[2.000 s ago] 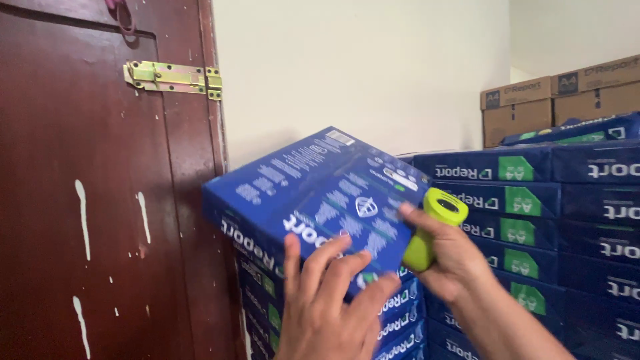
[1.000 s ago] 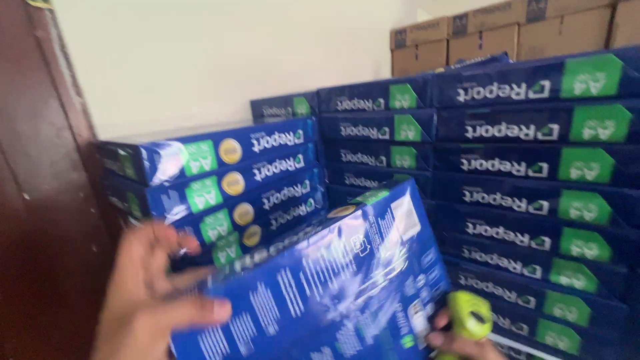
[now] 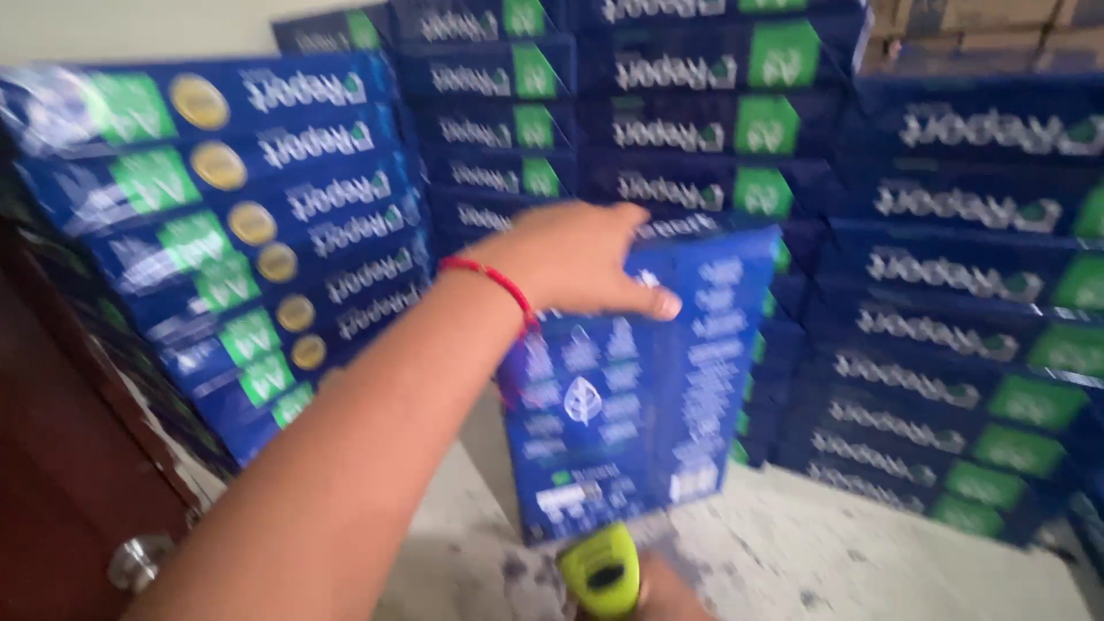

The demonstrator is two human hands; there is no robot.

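Observation:
A blue wrapped ream of A4 Report paper (image 3: 638, 379) is tilted up before the stacks, its printed face toward me. My left hand (image 3: 586, 259), with a red cord bracelet (image 3: 492, 280) at the wrist, grips its top edge, thumb on the printed face. Below the ream's bottom edge is my right hand (image 3: 668, 591), mostly out of view, with a lime-green handheld device (image 3: 601, 571) that has a black oval part. Whether its fingers also touch the ream cannot be told.
A stack of similar reams (image 3: 319, 177) leans at left. More stacks (image 3: 690, 73) stand behind and at right (image 3: 931, 336). Cardboard boxes (image 3: 975, 30) show at the top right. A brown door (image 3: 69, 431) with a metal knob (image 3: 138, 561) is at lower left, a stained pale floor (image 3: 776, 552) below.
The ream has gone from lying tilted over a stack at the door to standing more upright, lower before the stacks. My left hand has moved to its top edge. The view has swung right and down.

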